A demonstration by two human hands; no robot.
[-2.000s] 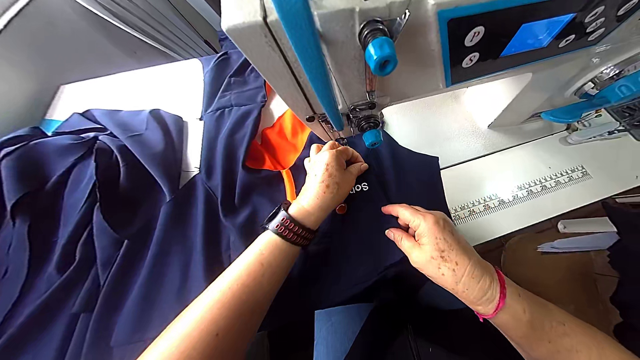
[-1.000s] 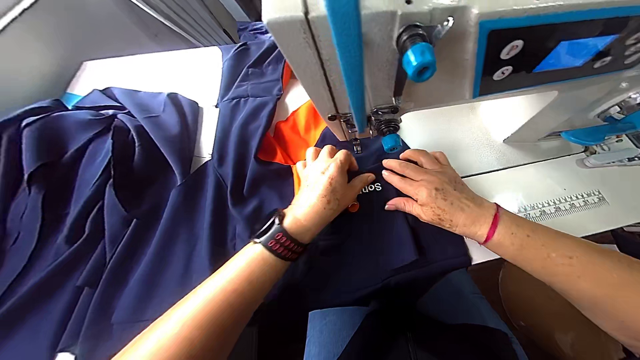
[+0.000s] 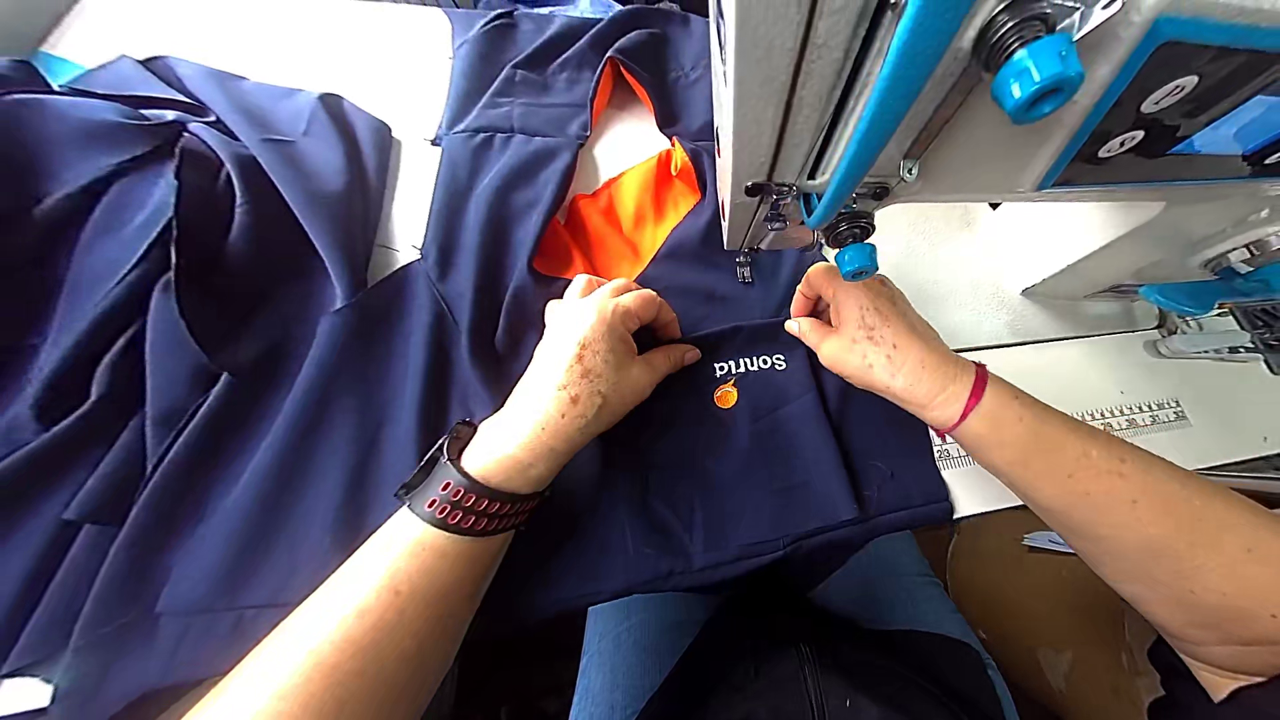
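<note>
A navy garment (image 3: 500,230) with an orange inner part (image 3: 630,220) lies under the sewing machine's head. On it is a navy fabric panel (image 3: 750,460) with white embroidered writing and a small orange motif (image 3: 725,393). Pinched between thumb and fingers of my left hand (image 3: 600,370) is the panel's upper edge at its left. At the upper right corner, my right hand (image 3: 865,325) pinches the same panel. The presser foot (image 3: 744,268) stands just beyond the panel's edge, between and above my hands.
More navy fabric (image 3: 250,350) lies bunched at the left on the white table (image 3: 300,50). The sewing machine (image 3: 960,130), with blue knobs and a control panel, fills the upper right. A printed ruler (image 3: 1130,417) runs along the table behind my right forearm.
The panel and both hands have come away from the presser foot, toward my body. My right hand, apart from the cloth two seconds ago, now pinches the panel's corner. The view has shifted closer.
</note>
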